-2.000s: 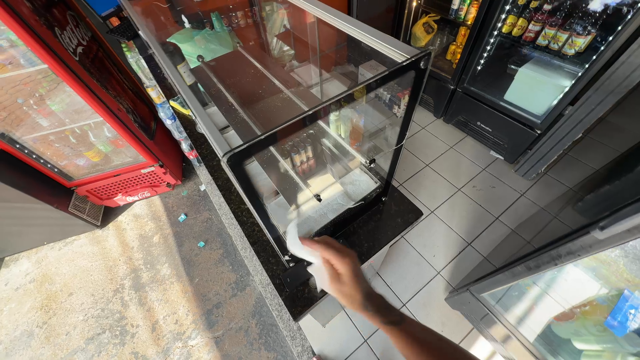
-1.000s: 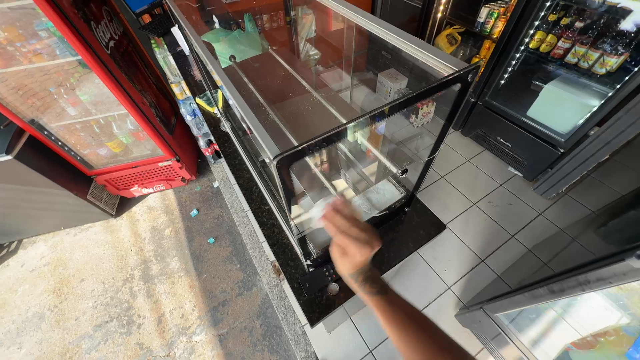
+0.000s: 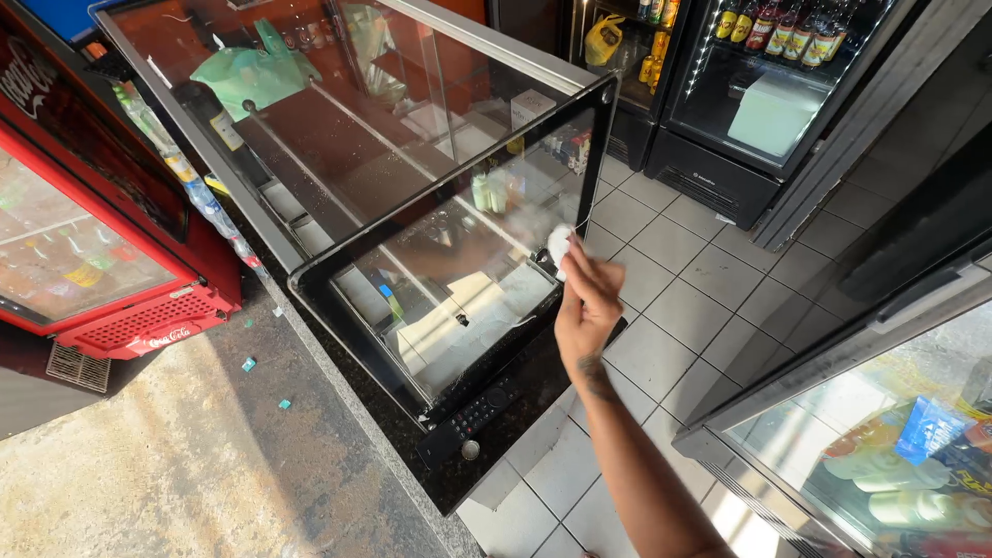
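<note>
My right hand grips a crumpled white cloth or paper wipe against or just off the right part of the end pane, near a dark round fitting. The pane belongs to a glass display case with a black-edged end and a metal top rail. Smears show on the glass beside the wipe. A black remote control and a bottle cap lie on the dark stone counter below the pane. My left hand is out of view.
A red drinks fridge stands at left. Black glass-door fridges stand at the back right, and a glass-topped cooler at lower right. Inside the case are a green plastic bag and a dark bottle. Grey tiles cover the floor.
My right hand, with the white wipe, has moved from the lower left part of the end pane to its right side. The remote control now shows. The view has shifted.
</note>
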